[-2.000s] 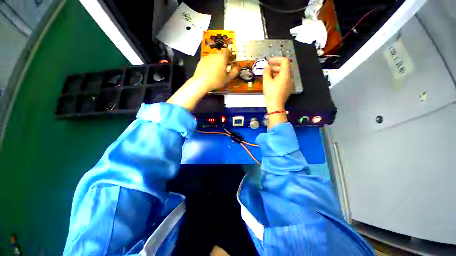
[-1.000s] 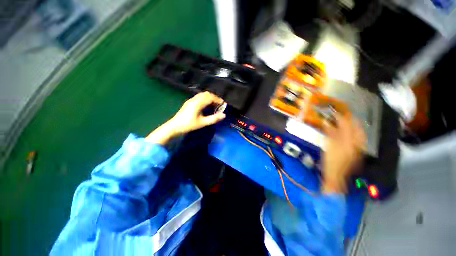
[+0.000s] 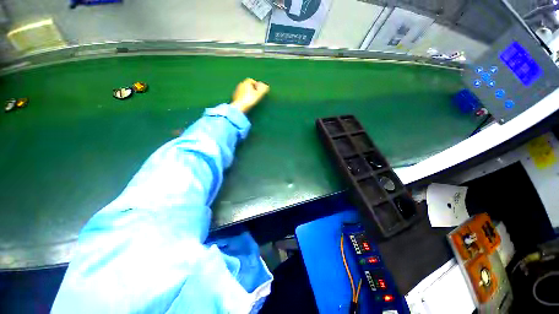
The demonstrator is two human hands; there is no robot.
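My left hand [image 3: 249, 94] is stretched out over the green belt [image 3: 288, 147], fingers curled; what it may hold is hidden. My right hand is out of the picture. On the belt to the left lie a white-faced round part [image 3: 122, 93] and an amber part [image 3: 140, 87], side by side. A second pair lies at the far left: a small round part [image 3: 10, 105] and an amber part [image 3: 22, 102]. The black compartment tray [image 3: 344, 146] stands right of my hand, with small parts in some pockets.
The machine's blue control panel [image 3: 371, 260] with red digits and an orange cable [image 3: 347, 264] is at lower right. Orange fixtures [image 3: 471, 260] and a white paper sheet [image 3: 446, 204] lie beyond. A grey display unit [image 3: 499, 80] is at upper right.
The view has swung left to the belt. My left hand has moved from beside the tray, where it held a small part, out over the belt. My right hand has left the picture.
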